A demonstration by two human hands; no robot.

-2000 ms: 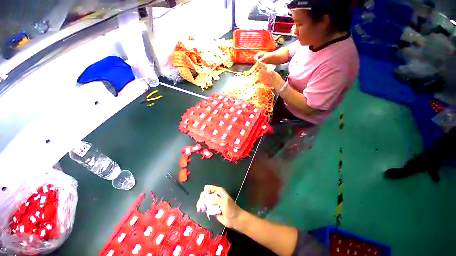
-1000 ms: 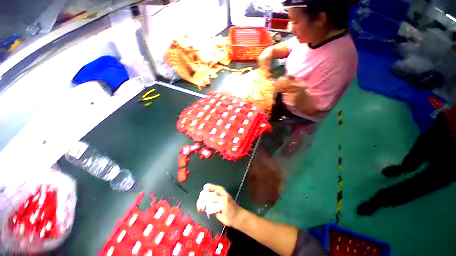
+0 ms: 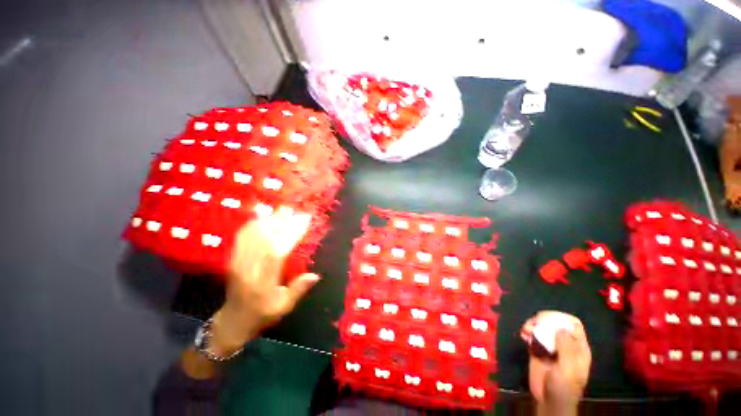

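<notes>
A red moulded sheet point(image 3: 418, 313) with paired white marks lies flat near the bench's front edge, with ragged flash around it. My left hand point(image 3: 264, 260) is on the front right part of the tall left stack point(image 3: 219, 175), fingers spread and slightly blurred; I see nothing held in it. My right hand point(image 3: 559, 357) is just right of the flat sheet, closed on a small crumpled white wipe point(image 3: 551, 331). A dark spot shows at the wipe's lower edge.
The right stack point(image 3: 691, 292) stands at the right edge, with loose red parts point(image 3: 597, 258) beside it. A clear bag of red pieces point(image 3: 388, 114), a clear bottle point(image 3: 508, 130), a small clear cup point(image 3: 497, 184) and yellow-handled snips point(image 3: 647, 119) lie at the far side.
The view has swung left. My left hand and the left stack have come into view; the other person has left it. My right hand still holds the wipe.
</notes>
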